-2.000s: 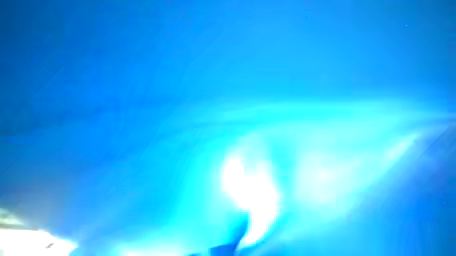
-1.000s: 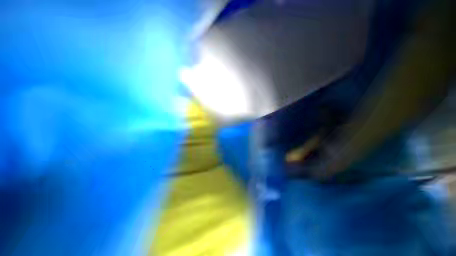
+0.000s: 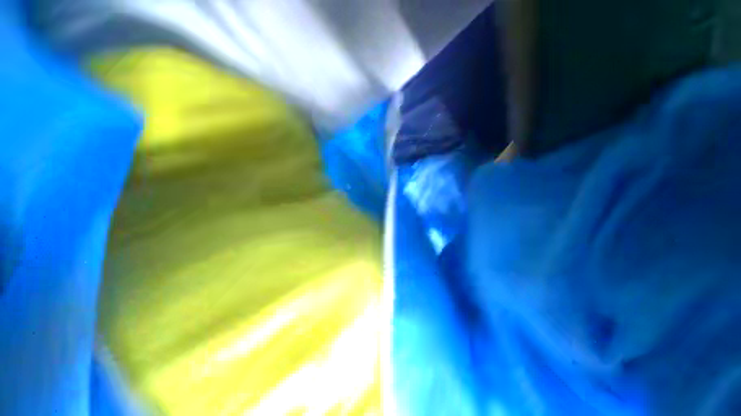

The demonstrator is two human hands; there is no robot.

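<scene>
A bright yellow shirt (image 3: 244, 219) fills the left middle of the head view, with soft creases and a bright patch at the bottom. The blue work smock (image 3: 57, 203) hangs open on its left side. The smock's other side (image 3: 601, 244), with a thin white edge, lies to the right in deep folds. Neither my left hand nor my right hand can be made out.
A blurred whitish-grey surface (image 3: 325, 49) is at the top middle. A dark blue area (image 3: 455, 106) lies beside it. A dark green surface (image 3: 617, 73) with a brownish vertical edge is at the upper right. A small orange-tan spot shows below that edge.
The blue cloth on the left has shifted further left, and much more of the yellow shirt shows. The whitish-grey surface now sits higher. The blurred dark-yellowish shape at right is gone.
</scene>
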